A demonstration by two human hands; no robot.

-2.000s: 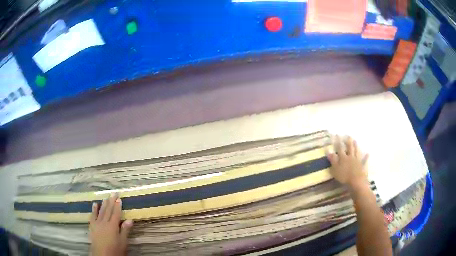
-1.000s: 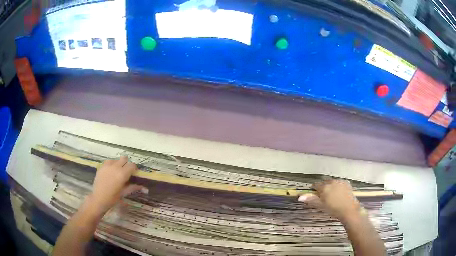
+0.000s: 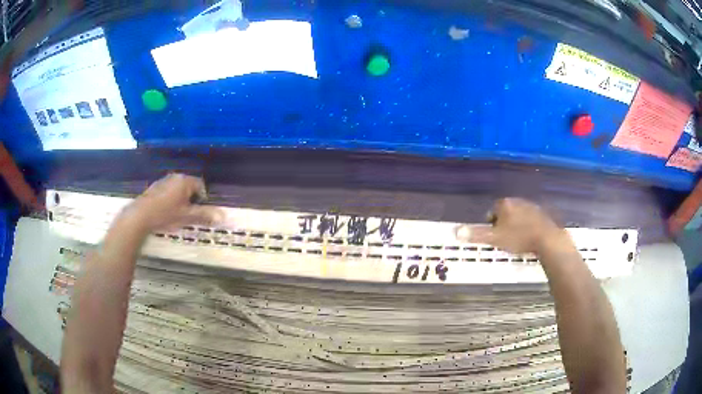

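Note:
The long cutting die (image 3: pixel 339 248) shows its white side, with rows of slots, black handwriting and "3101". It spans most of the view at the back edge of the sheet material (image 3: pixel 654 308). My left hand (image 3: pixel 171 202) grips its far edge left of centre, thumb on the white face. My right hand (image 3: pixel 514 225) grips it right of centre in the same way. The fingers behind the die are partly hidden. In front of it lie many narrow cut strips (image 3: pixel 346 331) with small dark holes, some loose and crossing.
The blue press beam (image 3: pixel 446 100) runs across the back with paper notices, green push buttons (image 3: pixel 378 65) and a red push button (image 3: pixel 583 125). The brownish-mauve cutting pad (image 3: pixel 346 178) shows between beam and die. Orange parts stand at both ends.
The die, first lying flat under my hands with its yellow and dark side up, was lifted on edge. It is now farther back, white side showing, and more cut strips are uncovered.

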